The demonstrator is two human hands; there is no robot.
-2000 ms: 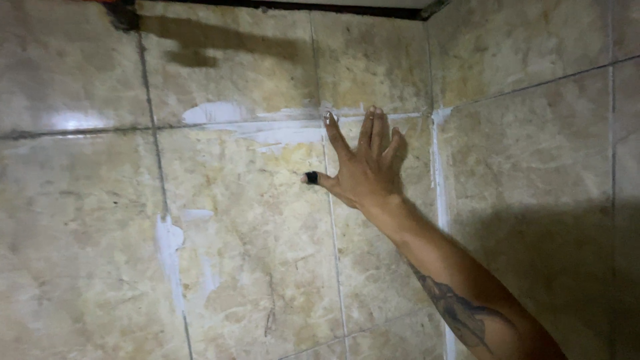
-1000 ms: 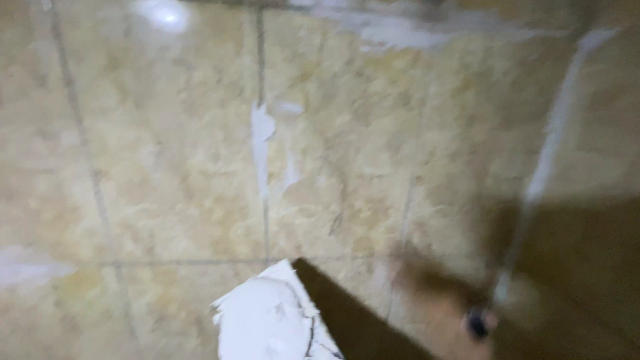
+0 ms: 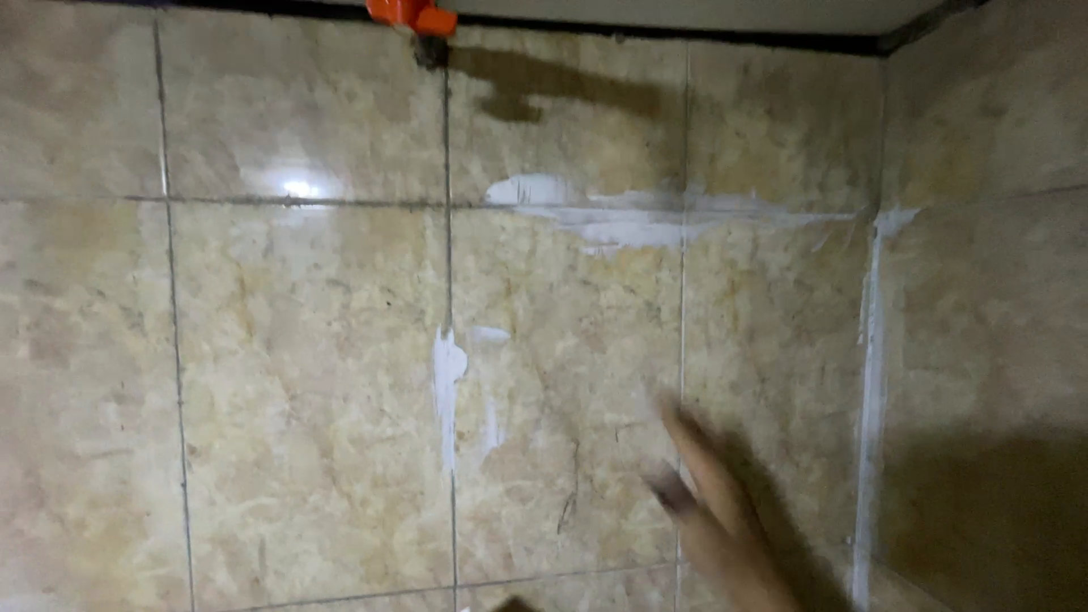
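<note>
My right hand (image 3: 714, 501) is blurred at the lower right, in front of the beige wall tiles (image 3: 314, 382). A black band shows on its thumb, and I see no tool in it. White grout paste (image 3: 646, 225) is smeared along the horizontal joint above the hand. Another white smear (image 3: 446, 391) covers part of a vertical joint to the hand's left. A white strip (image 3: 871, 408) runs down the corner joint to its right. My left hand is out of view.
An orange valve handle (image 3: 412, 15) sticks out at the top of the wall. A dark edge (image 3: 663, 36) runs beneath the ceiling. At the right a second tiled wall (image 3: 986, 340) meets the first in a corner.
The right hand was up at the horizontal joint two seconds ago and is now lower. The white-coated piece seen at the bottom one second ago is out of view. The view has shifted.
</note>
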